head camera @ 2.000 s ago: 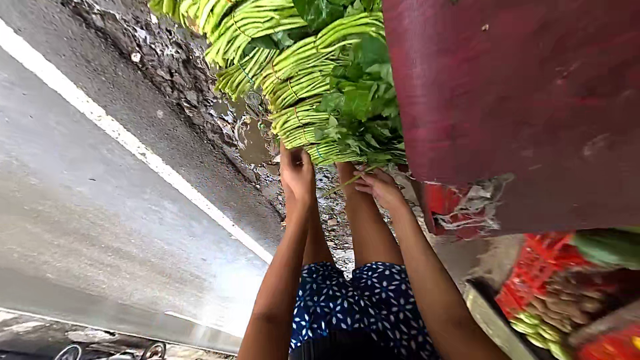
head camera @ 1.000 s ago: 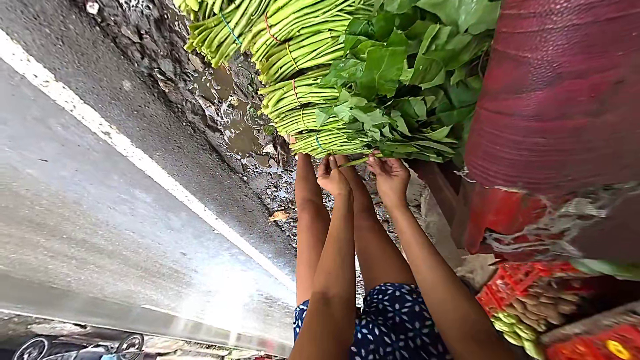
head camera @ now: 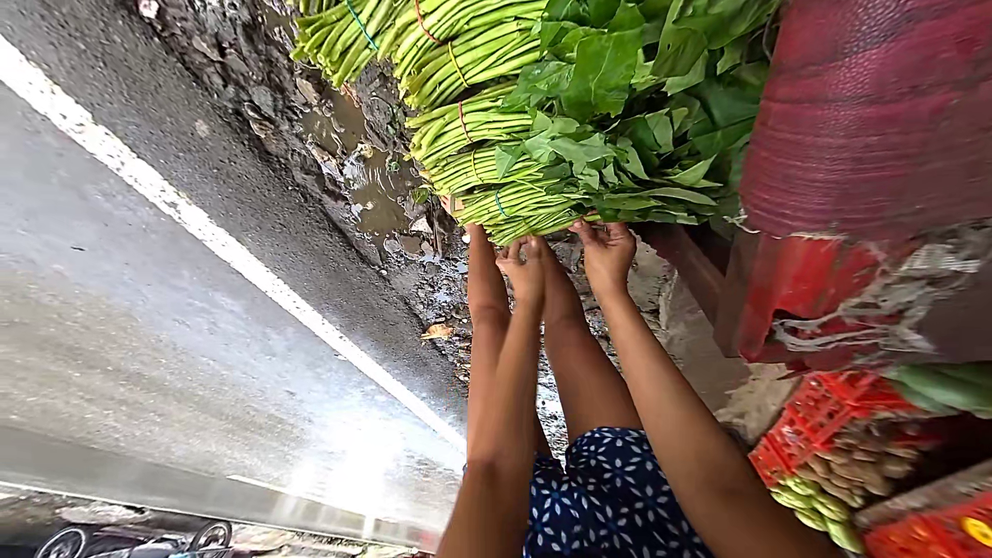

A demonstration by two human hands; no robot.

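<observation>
Several bundles of leafy greens lie in a row, their light green stems (head camera: pixel 473 46) pointing left and their broad leaves (head camera: pixel 612 77) right. Red, yellow and teal rubber bands circle the stems. At the lower edge of the nearest bundle (head camera: pixel 519 209), my left hand (head camera: pixel 523 267) has bent fingers close together against the stem side. My right hand (head camera: pixel 608 252) pinches at the same lower edge, farther right, where stems meet leaves. Whether the left fingers grip a stem is too small to tell.
A dark red padded covering (head camera: pixel 868 124) with a torn edge borders the greens on the right. Red plastic crates (head camera: pixel 814 418) with produce stand at the lower right. Muddy, littered ground (head camera: pixel 372 178) and a road (head camera: pixel 194 310) with a white line lie left.
Two seconds ago my hands were farther apart along the bundle's lower edge; they came closer together by one second ago. The view has shifted nearer the greens.
</observation>
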